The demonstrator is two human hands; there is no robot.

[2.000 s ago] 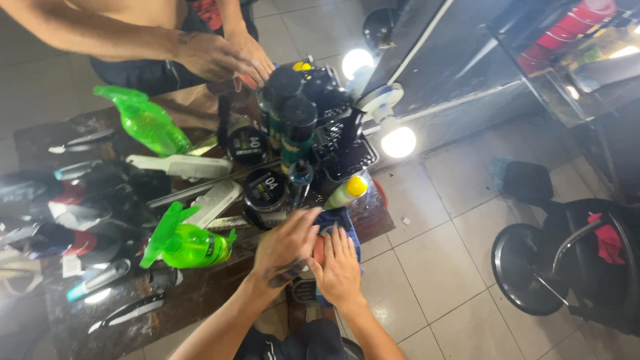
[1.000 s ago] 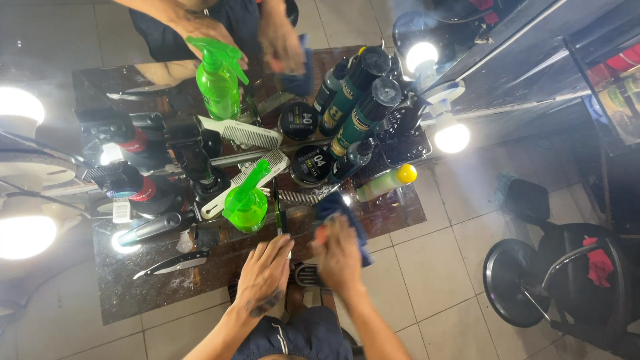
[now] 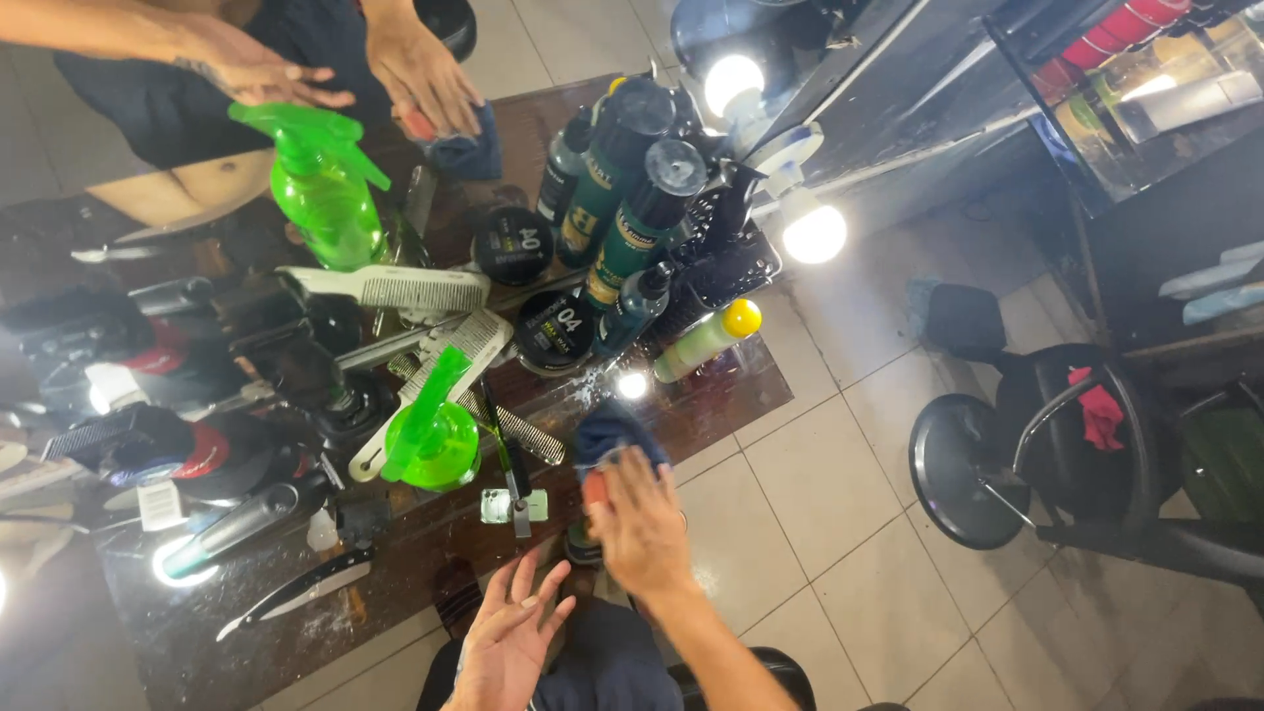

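Observation:
My right hand (image 3: 640, 518) presses a dark blue cloth (image 3: 620, 434) on the right part of the dark wooden counter (image 3: 415, 583); something orange-red shows beside its fingers. Palm up and fingers spread, my left hand (image 3: 515, 622) is at the counter's front edge and holds nothing. Just beyond it lie a small pale green case (image 3: 492, 506) and a black-handled tool (image 3: 515, 474). A green spray bottle (image 3: 434, 444) stands to their left, by a pale comb (image 3: 474, 351). Behind the cloth are a black wax jar (image 3: 555, 331) and a yellow-capped bottle (image 3: 706, 343).
A mirror along the back reflects the hands and bottles. Tall dark spray cans (image 3: 647, 227) and a black basket (image 3: 741, 267) stand at the right. Hair clippers (image 3: 326, 395), a straight razor (image 3: 296, 592) and a hair dryer (image 3: 197, 449) lie left. Lit bulbs (image 3: 815, 233) and a barber chair (image 3: 1086, 434) are farther right.
My left hand has moved away from the black-handled tool, back to the counter's front edge, and turned palm up. My right hand stays on the blue cloth. The view has shifted.

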